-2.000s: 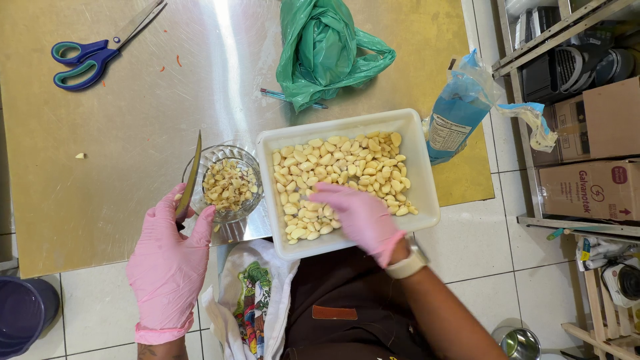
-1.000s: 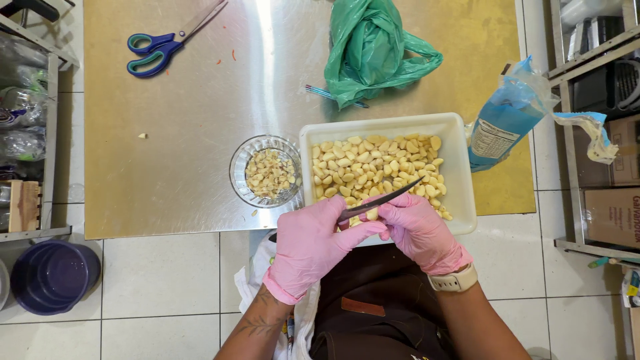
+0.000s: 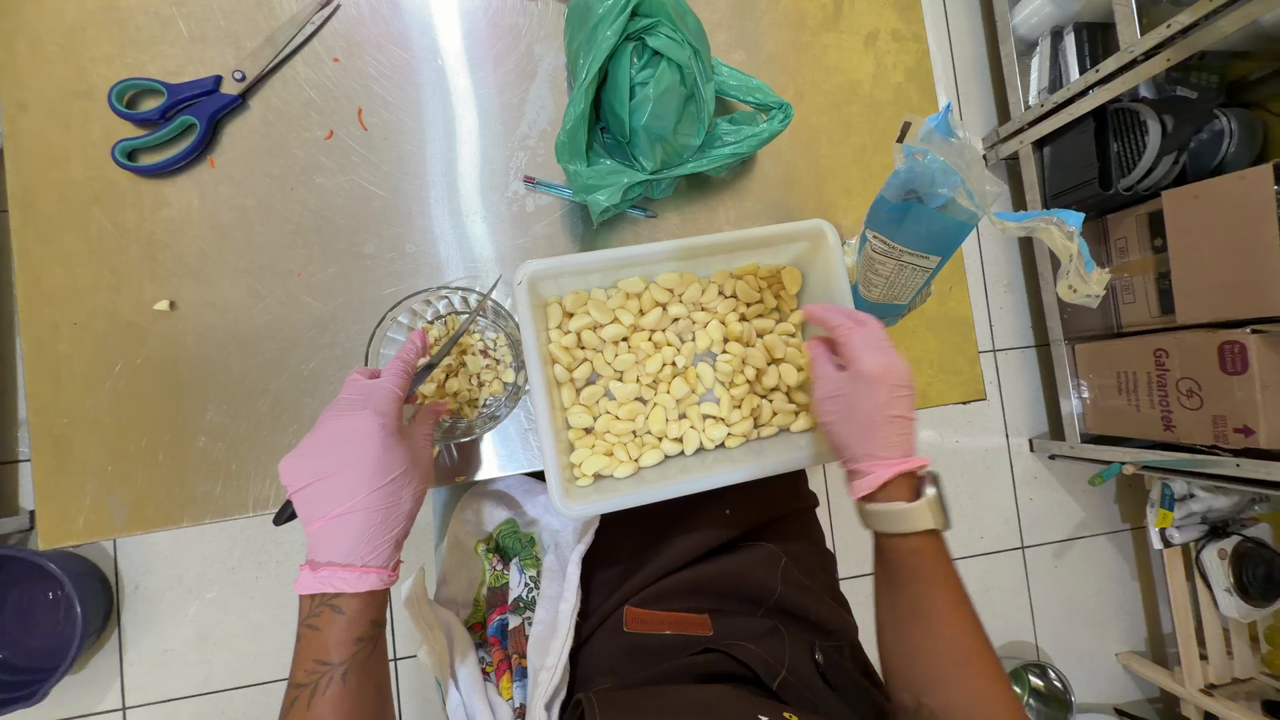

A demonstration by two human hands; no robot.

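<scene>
My left hand [image 3: 362, 465], in a pink glove, grips a knife with a dark curved blade [image 3: 460, 335]; its black handle end shows below the hand. The blade lies over a clear glass bowl [image 3: 377, 330] of chopped pale pieces, which look like garlic. To the right, a white plastic tray [image 3: 690, 250] holds many peeled garlic cloves [image 3: 655, 370]. My right hand [image 3: 860, 390], also gloved in pink, is at the tray's right rim, fingertips over the cloves; whether it pinches a clove cannot be seen.
Blue-handled scissors [image 3: 190, 120] lie at the table's upper left. A green plastic bag [image 3: 660, 100] and pens [image 3: 560, 190] lie behind the tray. An open blue plastic package [image 3: 910, 230] stands right of it. A metal shelf [image 3: 1060, 300] with cardboard boxes [image 3: 1180, 390] is at right.
My hands were together at the tray's near edge one second ago. They have moved apart, the left one with the knife to the glass bowl, the right one to the tray's right side.
</scene>
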